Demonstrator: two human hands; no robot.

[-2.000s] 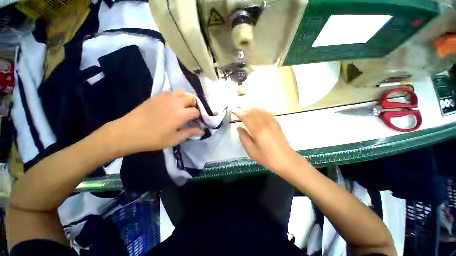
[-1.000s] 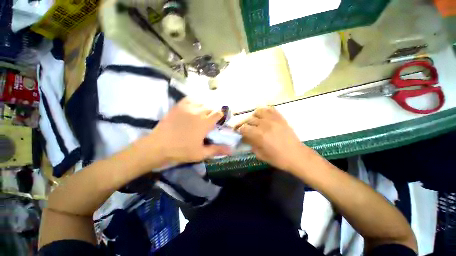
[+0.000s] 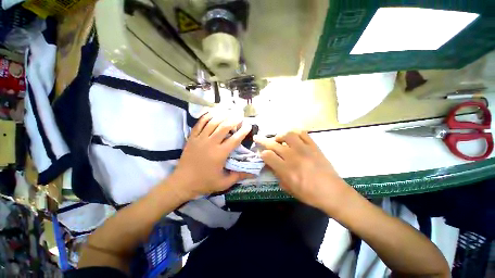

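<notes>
The white garment piece with navy stripes spreads left of the needle and hangs over the table's front edge. My left hand holds a folded white edge with a small navy part just in front of the presser foot. My right hand pinches the right side of the same fold with its fingertips. The sewing machine head stands above. The needle area is glaring bright, so the exact place of the edge under the foot cannot be told.
Red-handled scissors lie on the table to the right. A white rounded sheet lies under the machine arm. A green ruler-marked edge runs along the front. A blue basket and garment heaps are below. A red tin stands far left.
The navy panel over the left side has given way to the white striped part. Both hands have turned the piece and now hold a folded edge closer to the presser foot than one second ago.
</notes>
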